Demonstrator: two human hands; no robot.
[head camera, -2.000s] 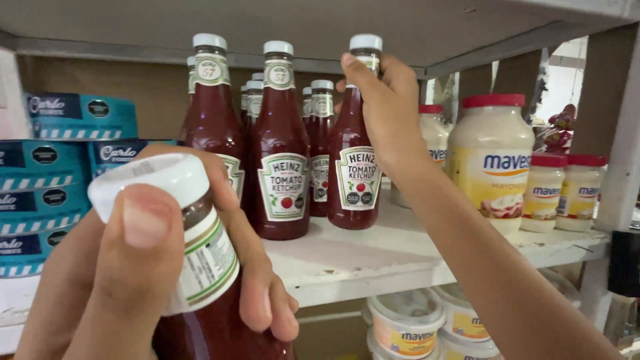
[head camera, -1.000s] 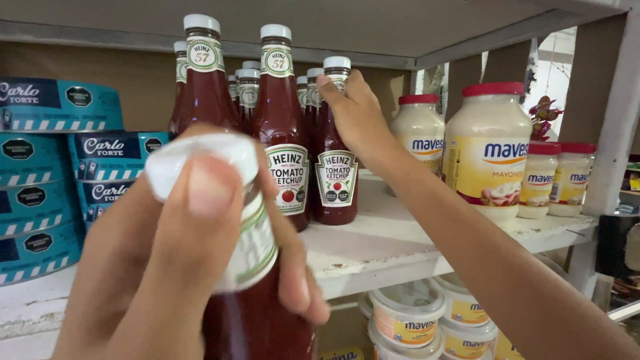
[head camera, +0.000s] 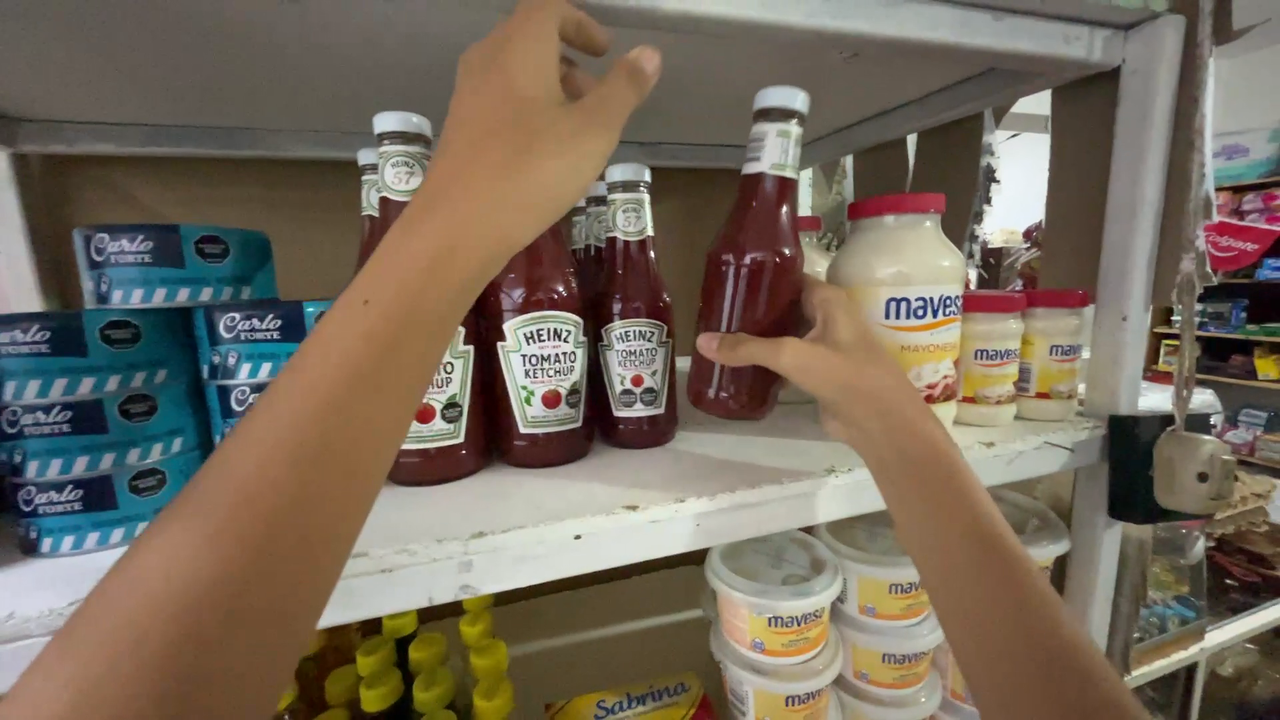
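Observation:
My right hand (head camera: 810, 360) holds a glass ketchup bottle (head camera: 750, 270) by its lower body. The bottle is slightly tilted over the white shelf, between the other ketchup and a large mayonnaise jar (head camera: 895, 300); its front label is hidden. My left hand (head camera: 550, 100) is raised near the upper shelf with fingers apart and nothing in it. Behind and below that hand, several Heinz ketchup bottles (head camera: 545, 390) stand upright with labels facing me. The left forearm partly covers them. A smaller ketchup bottle (head camera: 636, 390) stands at the right end of that group.
Teal packages (head camera: 105, 400) are stacked at the left. Small mayonnaise jars (head camera: 990, 370) stand near the shelf's right post (head camera: 1115, 250). The upper shelf (head camera: 850, 35) hangs low overhead. Below are stacked Mavesa tubs (head camera: 775, 620) and yellow-capped bottles (head camera: 430, 660).
The bottle formerly in my left hand is no longer there, and that hand has moved up. My right hand has left the standing bottle's neck and now holds a bottle farther right.

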